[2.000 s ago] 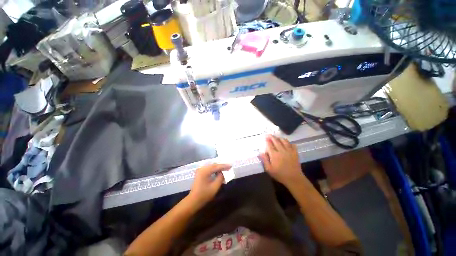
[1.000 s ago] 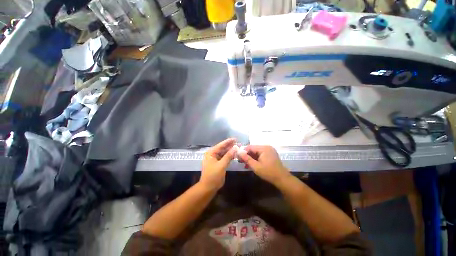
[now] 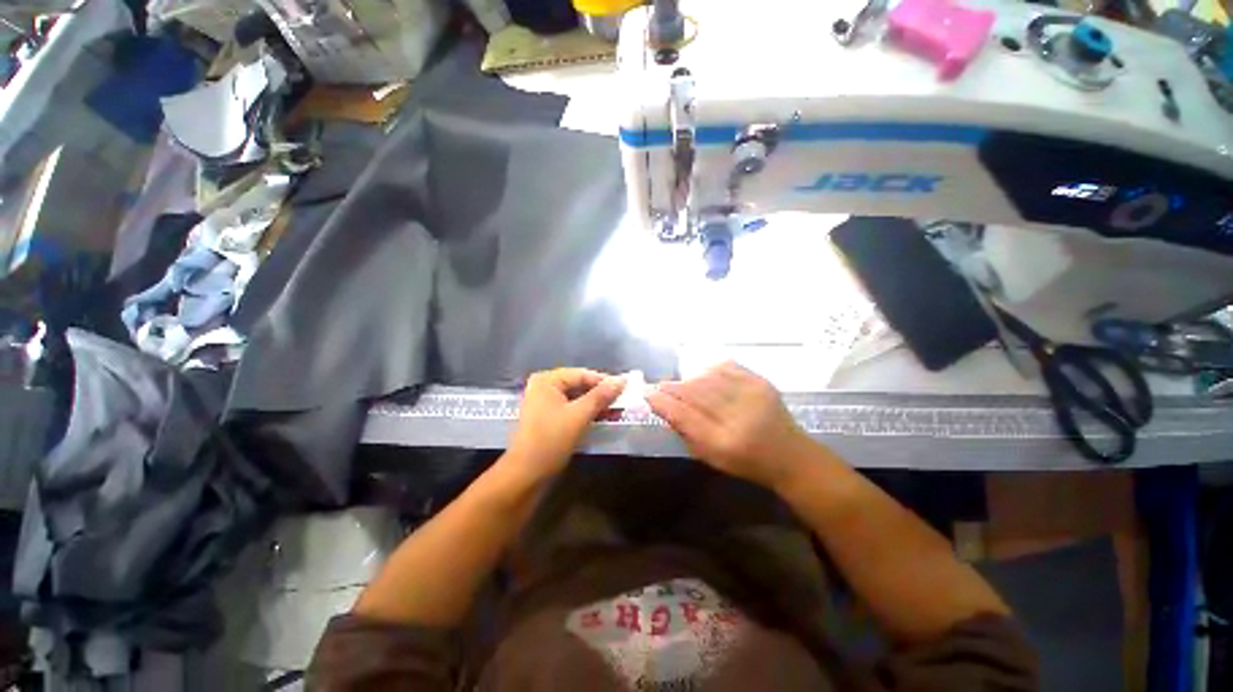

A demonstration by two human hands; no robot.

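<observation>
My left hand (image 3: 563,414) and my right hand (image 3: 719,416) are close together over the ruler-marked front edge of the table. Their fingertips pinch a small white piece (image 3: 636,391) between them. What it is made of I cannot tell. A large dark grey garment panel (image 3: 473,257) lies spread left of the needle area, with no hand holding it. The white sewing machine (image 3: 865,169) with a blue stripe stands behind my hands. Its lamp glow washes out the area around the needle.
A black flat phone-like rectangle (image 3: 914,292) and black-handled shears (image 3: 1093,398) lie on the machine bed at right. A pink item (image 3: 940,34) is on the machine head. Crumpled grey cloth (image 3: 115,473) lies lower left, with light scraps (image 3: 203,287) above it.
My hands were apart two seconds ago, the left with a small white piece; they came together over the table edge. They now both pinch the white piece. The camera view has shifted.
</observation>
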